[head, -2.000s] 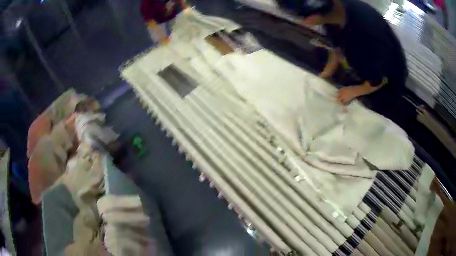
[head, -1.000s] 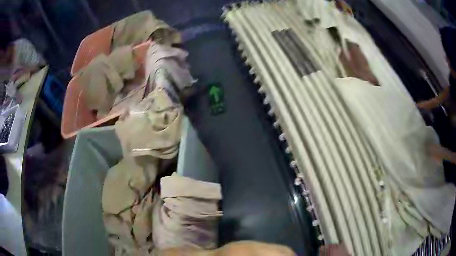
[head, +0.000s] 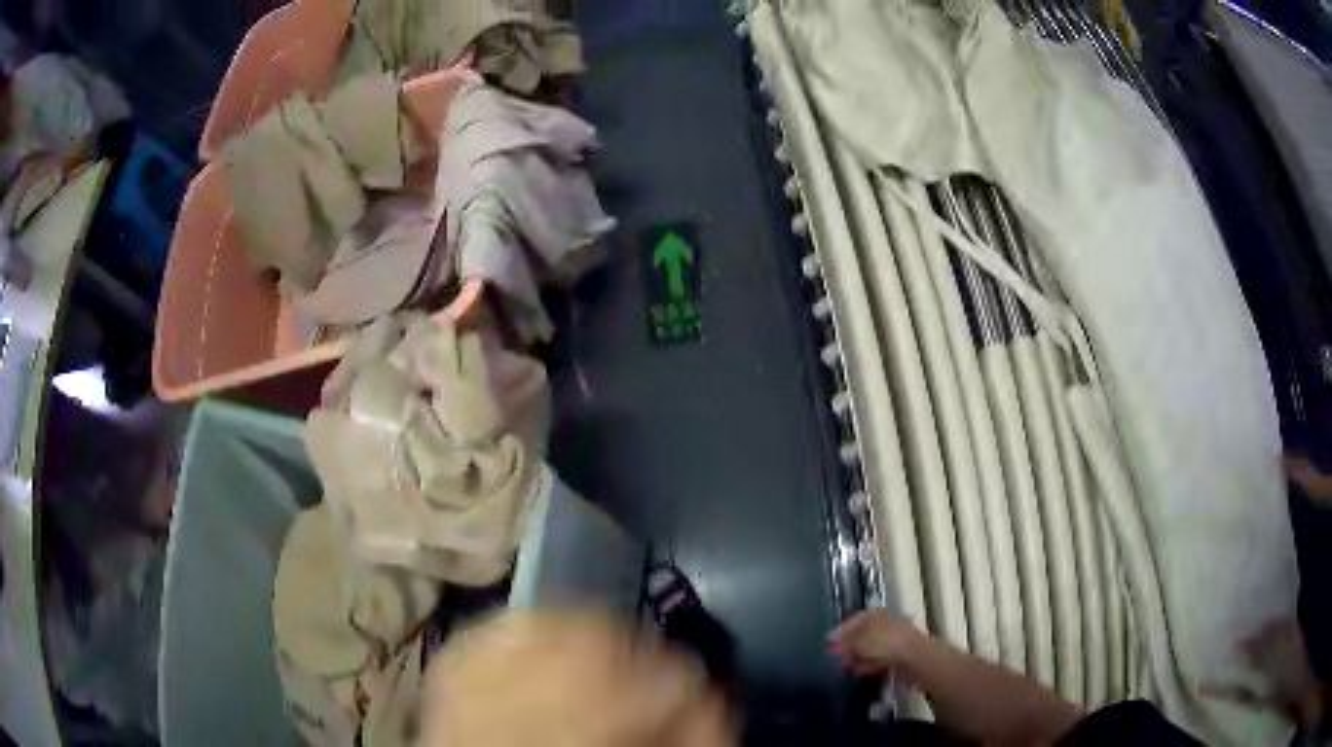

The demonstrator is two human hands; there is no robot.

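Observation:
Cream knit garment pieces (head: 1154,307) lie spread along the right side of the rod rack, with a narrow strip trailing over the padded rods (head: 1008,482). My right hand (head: 877,642) is at the rack's near left edge, fingers curled; whether it grips anything is unclear. A large blurred tan shape (head: 577,679) at the bottom edge, over the grey-green bin's near corner, is probably my left hand; its fingers cannot be made out. Beige knit pieces (head: 424,453) are bunched in and over the grey-green bin (head: 219,584).
Coral tubs (head: 219,314) with beige and pale mauve-grey pieces (head: 519,183) stand at left. A dark floor strip with a green arrow sign (head: 674,277) separates tubs and rack. A dark shoe (head: 679,613) shows below. Another person's hand (head: 1304,479) is at the right edge.
The view has turned from the rack towards the tubs. My right hand and the shoe have come into view. Cream cloth now covers the rack's far end. The folded pale stack in the bin no longer shows.

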